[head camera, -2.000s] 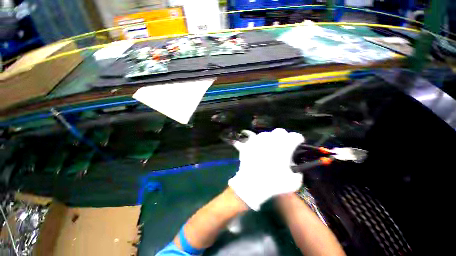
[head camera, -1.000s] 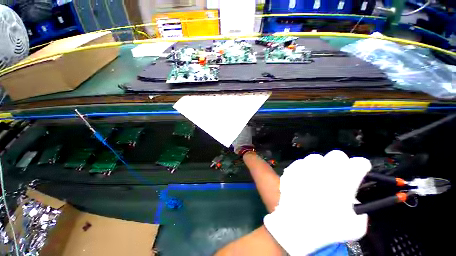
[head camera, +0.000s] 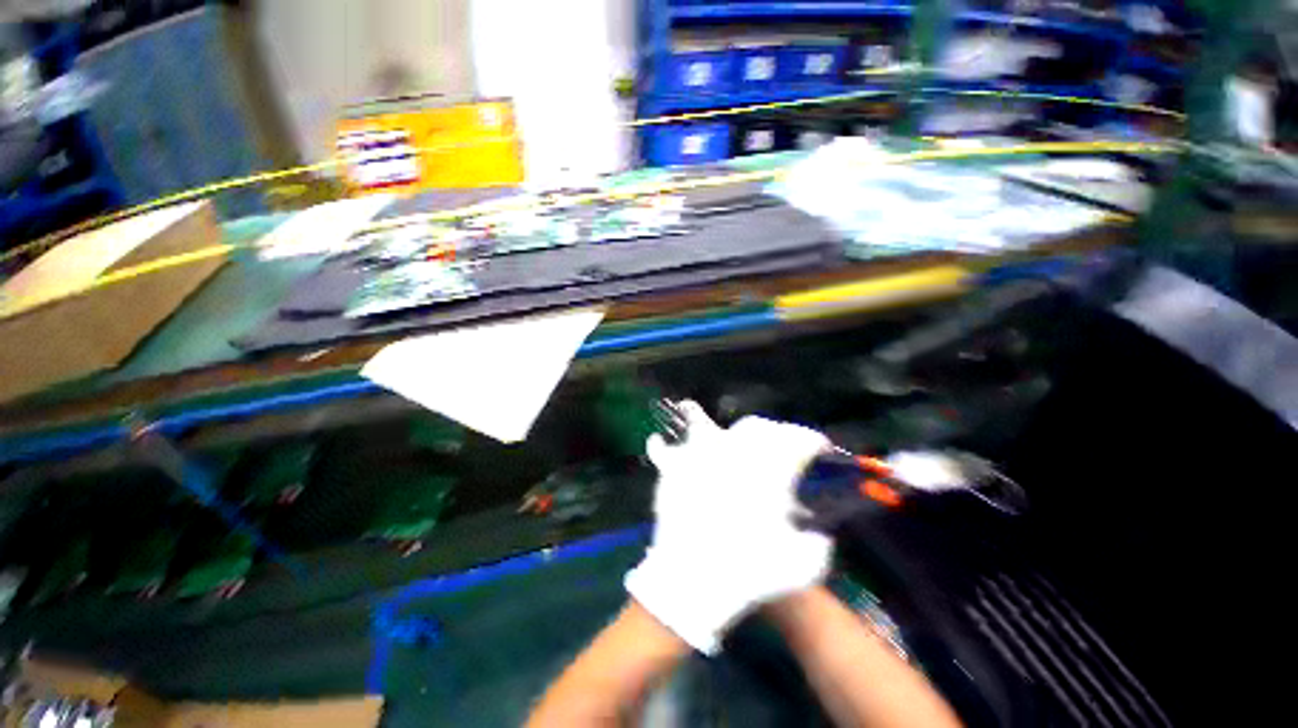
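Note:
My left hand (head camera: 733, 526), in a white glove, is closed around the dark handles of the side cutters (head camera: 876, 486). Their silvery jaws point right and are blurred. My right forearm comes up from the lower right and passes behind the left glove, which hides most of my right hand. White fingertips (head camera: 690, 427) show at the glove's upper left, beside small silvery pins and a blurred green patch. Whether they grip a board is unclear. Green circuit boards (head camera: 413, 512) lie on the dark belt to the left. Another board (head camera: 570, 495) with an orange part lies nearer the hands.
The black hood (head camera: 1139, 484) stands at the right. A white paper sheet (head camera: 498, 373) hangs over the belt's far edge. Beyond it, foam sheets (head camera: 612, 277) carry populated boards. A cardboard box (head camera: 264, 714) is at the lower left. A blue-edged green bench (head camera: 498, 640) lies below.
The view has swung right since a second ago. The right forearm no longer reaches openly over the belt; its hand now overlaps behind the left glove. The cutters remain in the left hand.

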